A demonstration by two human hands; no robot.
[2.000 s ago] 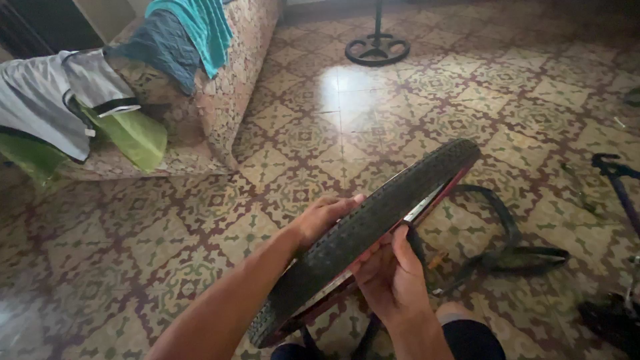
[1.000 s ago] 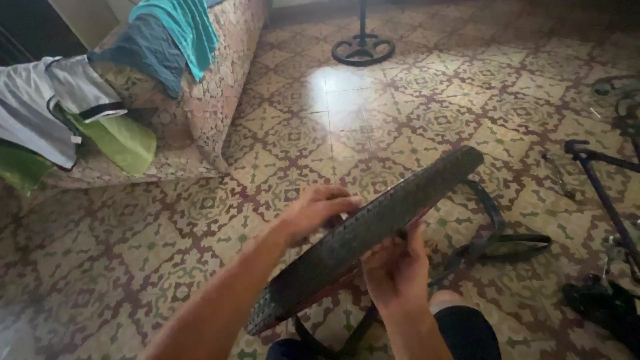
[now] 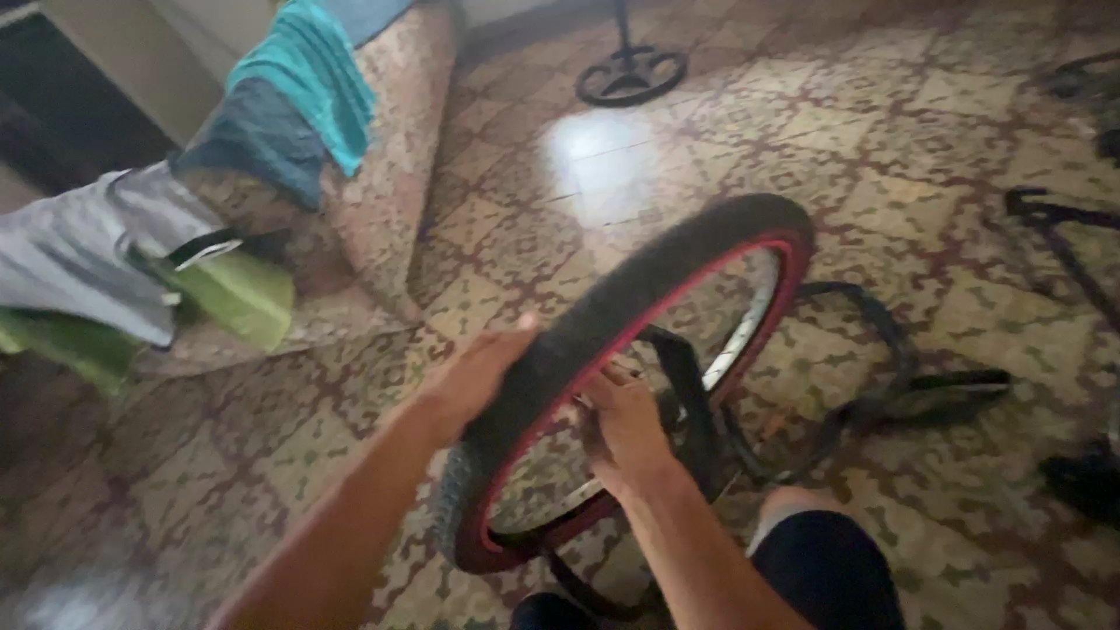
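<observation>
A bicycle wheel with a black knobbly tire (image 3: 604, 319) and a red rim (image 3: 647, 325) is held tilted between my hands, above my knees. My left hand (image 3: 481, 376) lies on the outer left side of the tire, its fingertips partly behind the tread. Reaching across the wheel's opening, my right hand (image 3: 623, 416) has its fingers curled at the red rim; the fingertips are blurred and partly hidden. A black inner tube (image 3: 687, 376) hangs inside the ring of the wheel. More black rubber tubing (image 3: 875, 328) loops on the floor to the right.
Patterned floor tiles (image 3: 490, 219) surround me. A sofa (image 3: 394, 149) with a turquoise cloth (image 3: 315, 70), a grey shirt (image 3: 96, 236) and a green cloth (image 3: 245, 293) stands at left. A round black metal stand base (image 3: 632, 79) is ahead. A dark bicycle frame (image 3: 1072, 254) lies at right.
The wheel has been turned so that its open middle and red rim now show, where the tread mostly faced me before. Both hands are still at it. The black tube within its ring has come into view.
</observation>
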